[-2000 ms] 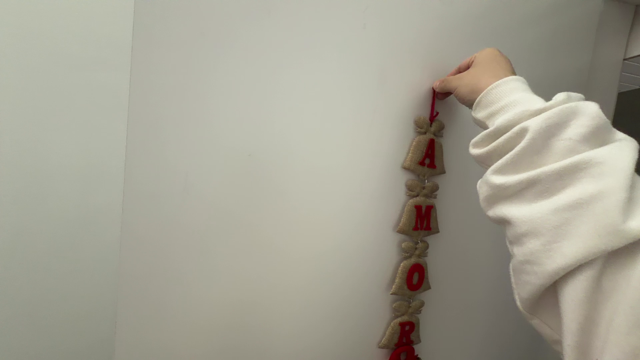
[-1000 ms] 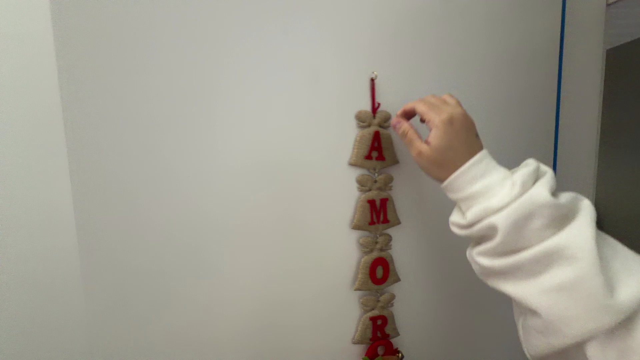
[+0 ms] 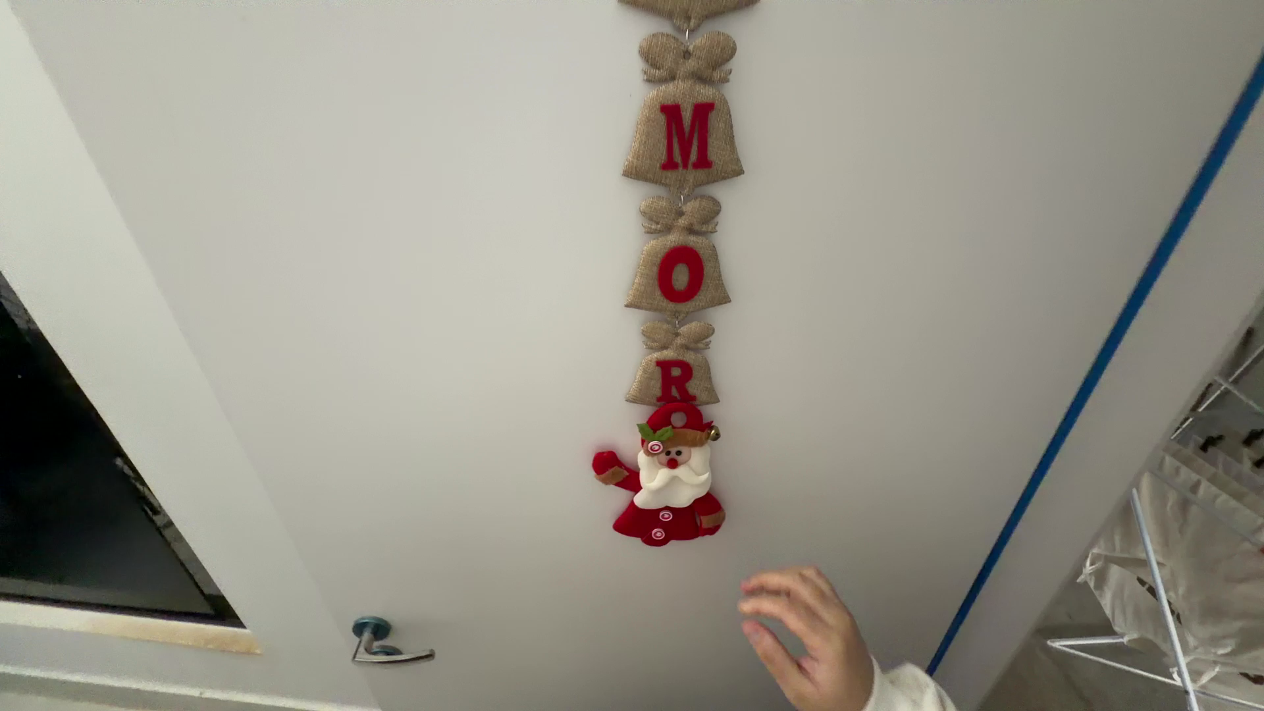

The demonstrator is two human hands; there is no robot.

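Note:
A hanging decoration of burlap bells with red letters, among them an M bell (image 3: 683, 133), an O bell (image 3: 679, 276) and an R bell (image 3: 673, 380), runs down a white door. At its lower end is a felt Santa figure (image 3: 670, 494) with one arm raised. The upper end of the string lies outside the view. Below and right of the Santa, my right hand (image 3: 805, 632) has its fingers curved and apart, holding nothing and not touching the figure. My left hand is not seen.
A metal lever handle (image 3: 395, 654) is at the lower left of the door (image 3: 444, 296). A dark window or glass panel (image 3: 79, 494) stands at far left. A blue strip (image 3: 1096, 365) runs along the right side, with a white drying rack (image 3: 1155, 573) holding cloth beyond it.
Two seconds ago my right hand pinched the red loop at the top; it let go, and the decoration hangs from a small hook a second ago. The hand is now below the Santa. The view tilted down.

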